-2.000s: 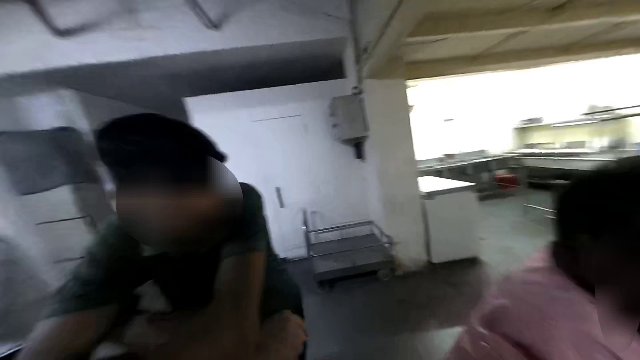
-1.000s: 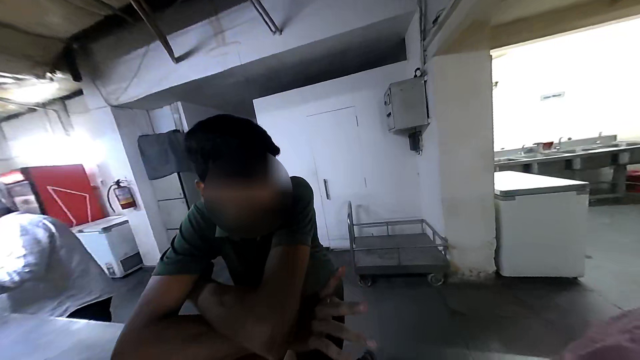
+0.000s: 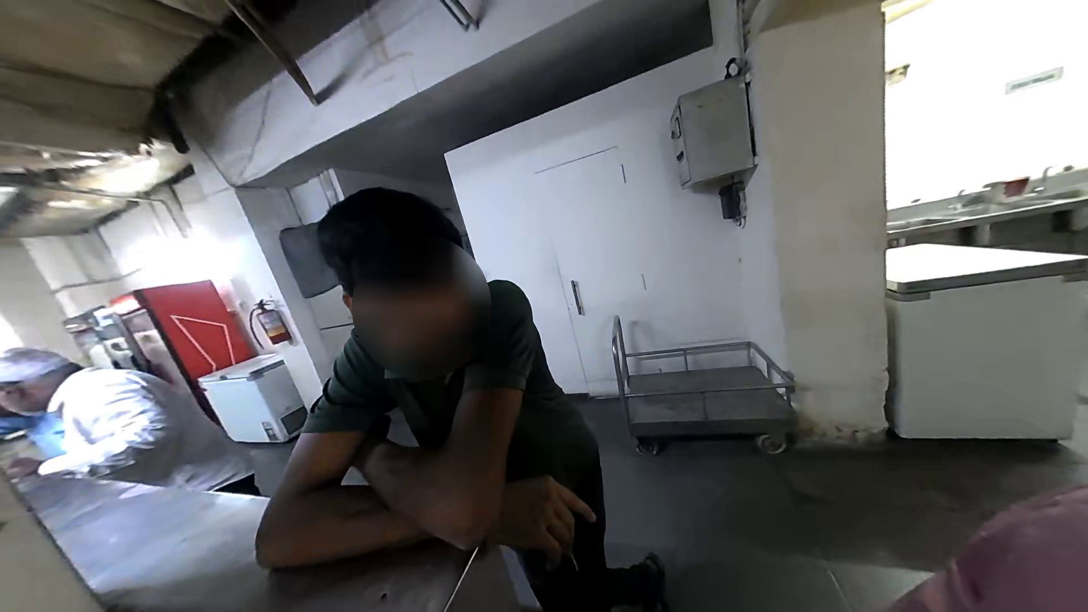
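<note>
Neither my left hand nor my right hand shows in the head view. Straight in front, a person in a dark green T-shirt point(image 3: 544, 425) leans with crossed forearms on a metal-topped table point(image 3: 195, 544). One of that person's hands hangs past the table's edge, its fingers loosely bent. Part of a pink sleeve or garment point(image 3: 1011, 552) fills the lower right corner; whose it is, I cannot tell.
A wheeled metal platform cart point(image 3: 705, 408) stands by the white wall, beside a pillar point(image 3: 824, 229). Right of it is a white chest freezer point(image 3: 977, 357). At the left, a person in white point(image 3: 144, 425) bends over the table near a small chest freezer point(image 3: 255, 399) and a red cabinet point(image 3: 191, 323).
The view has swung left since the oldest frame, bringing in the person in white and the red cabinet. The facing person's hand, spread a second ago, is now more loosely bent.
</note>
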